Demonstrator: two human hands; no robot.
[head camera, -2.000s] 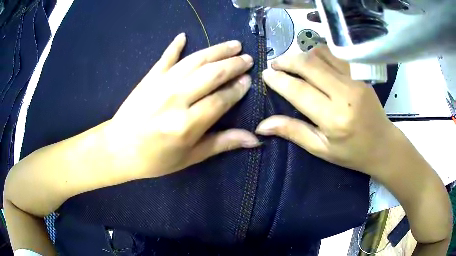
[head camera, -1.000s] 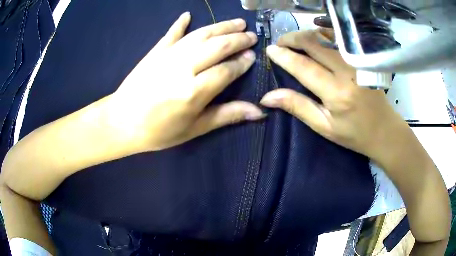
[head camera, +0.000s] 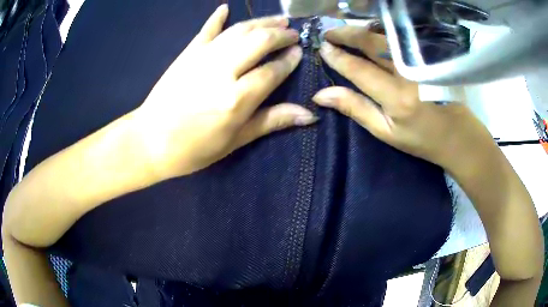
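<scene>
A dark garment panel (head camera: 180, 222) lies across the machine bed and hangs towards me. A topstitched seam (head camera: 305, 180) with brown-orange stitch rows runs up it to the presser foot (head camera: 311, 35) at top centre. My left hand (head camera: 210, 108) lies flat on the panel left of the seam, fingers spread, fingertips near the foot. My right hand (head camera: 390, 102) rests right of the seam, its thumb close to my left thumb and its upper fingers beside the foot. Neither hand is closed around the cloth. The needle tip cannot be made out.
The blurred machine head (head camera: 474, 48) fills the top right, with a white ribbed knob (head camera: 441, 93) under it. More dark panels (head camera: 21, 78) lie at the left edge. A black strip (head camera: 481, 274) is at lower right. An orange-handled item (head camera: 545, 135) shows at the right edge.
The panel and both hands have moved up towards the presser foot. My fingertips are now beside the foot. The round plate by the foot is now mostly covered.
</scene>
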